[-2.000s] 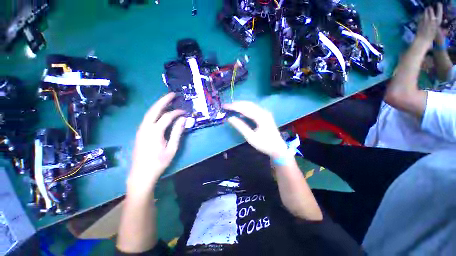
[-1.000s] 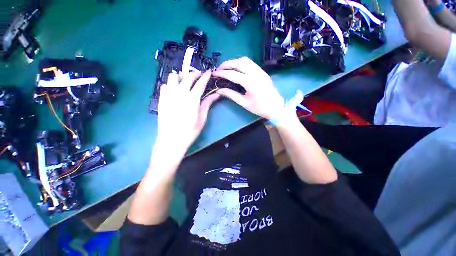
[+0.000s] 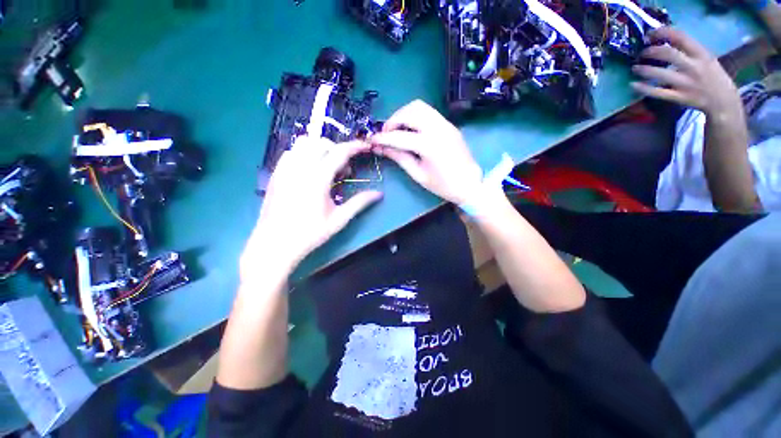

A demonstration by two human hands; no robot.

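The black housing assembly [image 3: 292, 111] lies on the green bench top in front of me, its round black end part [image 3: 334, 67] pointing away. A white flat ribbon cable [image 3: 320, 109] runs along it. My left hand [image 3: 300, 192] lies over the near part of the housing, index finger reaching right and thumb apart. My right hand [image 3: 428, 154] pinches at the housing's right side, its fingertips meeting the left index finger. A thin yellow wire [image 3: 364, 180] hangs just below the fingertips. What the fingertips pinch is too small to tell; it may be wires.
Similar units lie at left [image 3: 128, 154] and lower left [image 3: 107, 291], with more piled at upper right [image 3: 514, 60]. A loose black part [image 3: 50, 64] is at upper left. A grey-white box [image 3: 38, 364] stands at the lower-left edge. Another person's hand [image 3: 685, 73] is at right.
Both hands have moved from the housing's near end to its right side and met there. Since the last frame, my left thumb has spread away. The other person's hand has come down near the pile.
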